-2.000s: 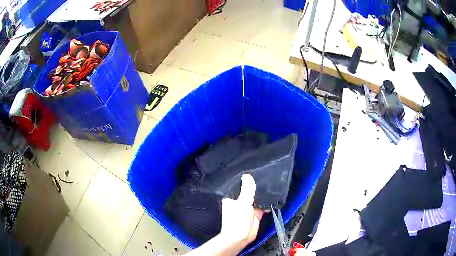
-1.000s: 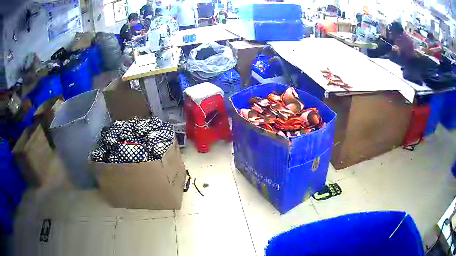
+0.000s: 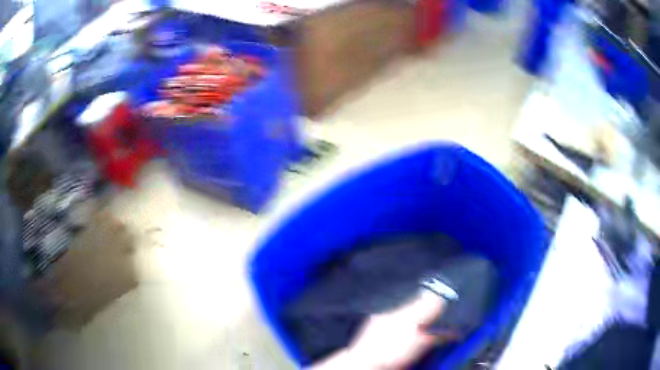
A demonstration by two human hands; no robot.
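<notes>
The view is strongly blurred. My left hand [image 3: 402, 331] reaches over the open blue bin [image 3: 362, 209] from the bottom edge. It holds a black fabric panel [image 3: 470, 293] by its near part, thumb on top. A small white mark [image 3: 439, 289] shows beside the thumb on the panel. More black pieces [image 3: 326, 318] lie in the bin below. My right hand is not in view, and no scissors can be made out.
A second blue bin [image 3: 253, 144] with red-orange pieces stands at upper left beside a red stool [image 3: 123, 148]. A cardboard box [image 3: 94, 267] is at left. The white worktable [image 3: 553, 296] with black fabric [image 3: 615, 350] is at right, beside a wood-edged table [image 3: 553, 166].
The view swung up to the workshop and back down to the bin. My left hand, out of view one second ago, shows again with a panel. The right-hand scissors seen two seconds ago no longer show.
</notes>
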